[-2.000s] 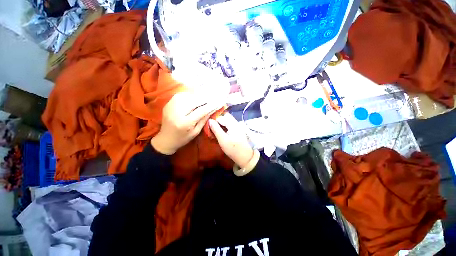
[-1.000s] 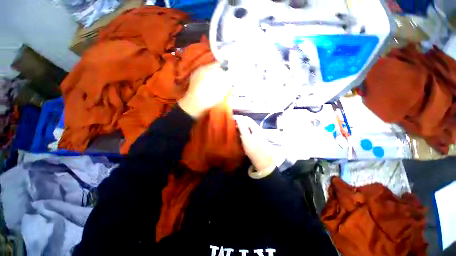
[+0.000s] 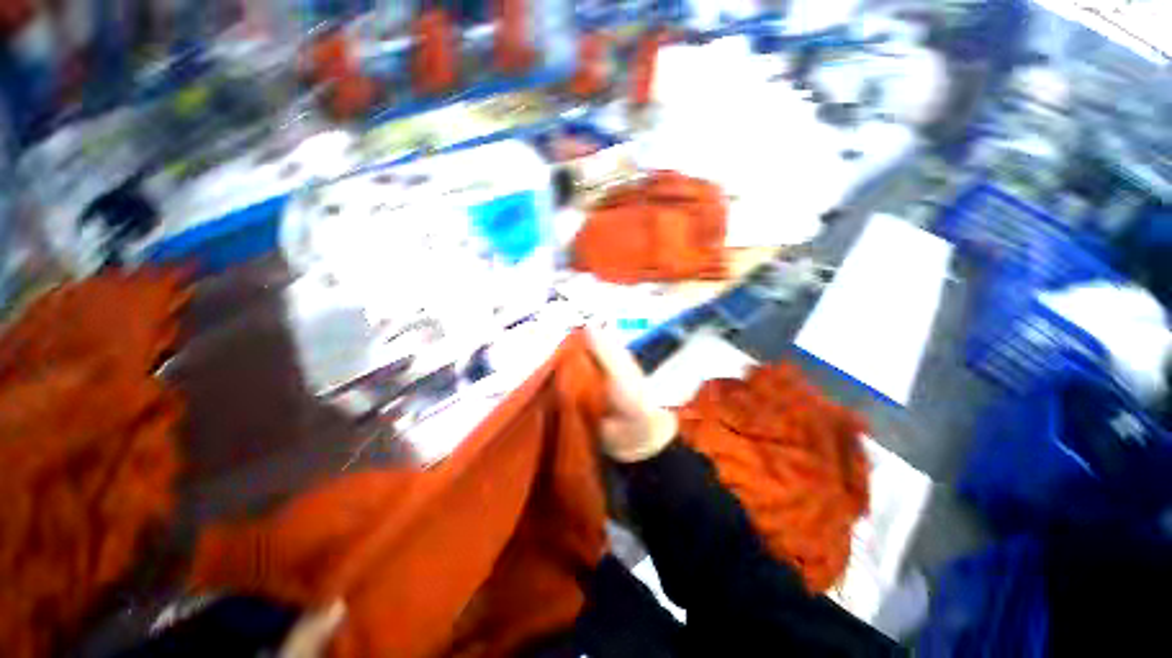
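Note:
My right hand holds up the upper end of a rust-orange cloth piece in front of the machine table. My left hand is at the lower left edge of the same cloth, partly cut off and blurred, with its fingers on the cloth. The cloth is stretched between the two hands. The white overlock machine with its blue panel stands behind, and the cloth is apart from its needle area. The view is blurred.
An orange pile lies at left by the dark brown surface. Another orange pile lies right of the machine. A crumpled orange heap is at lower right. Blue crates stand far right. Orange cones stand behind.
The view has swung to the right. The cloth has come away from the machine and is spread between my hands. My left hand has moved down and left, away from my right hand.

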